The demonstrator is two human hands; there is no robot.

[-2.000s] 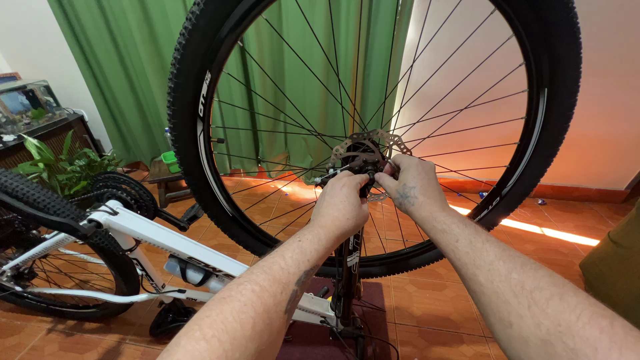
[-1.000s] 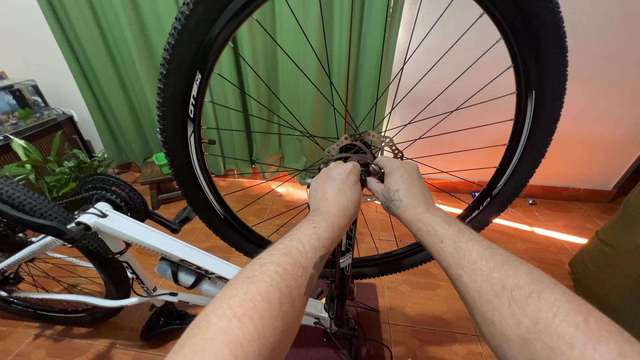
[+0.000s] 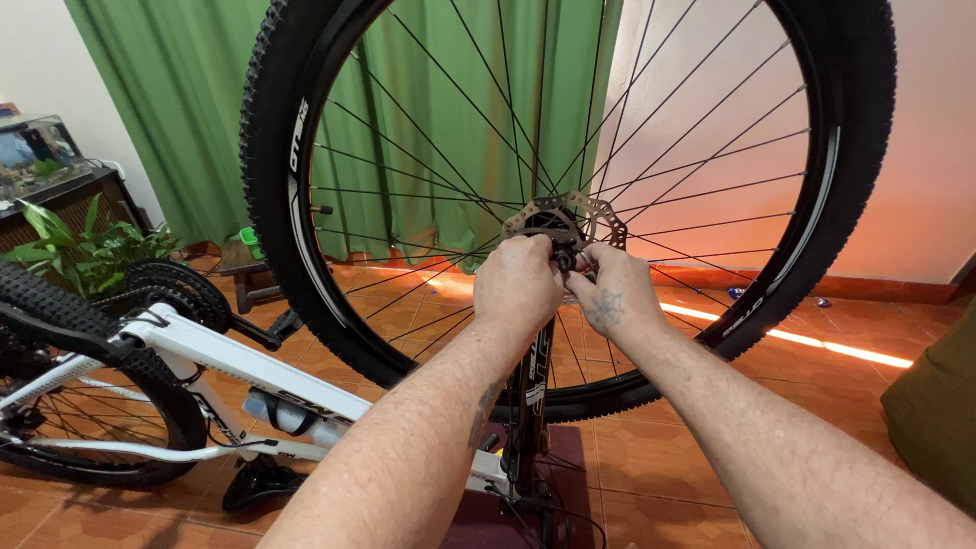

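Note:
A white bicycle frame rests upside down, its front wheel's black tire raised before me. At the hub, beside the perforated disc brake rotor, my left hand grips the black disc brake caliper from the left, its fingertips hidden behind it. My right hand is on the caliper's right side, thumb and fingers pinching a small part there that I cannot make out. The black fork leg runs down below my hands.
The rear wheel, crankset and saddle are at left. Behind stand a green curtain, a small wooden stool, a potted plant and an aquarium. A maroon mat lies under the bicycle; dark olive fabric is at far right.
My left hand has shifted a little left against the caliper, so more of the caliper shows between my hands than a second ago. Both hands remain at the hub.

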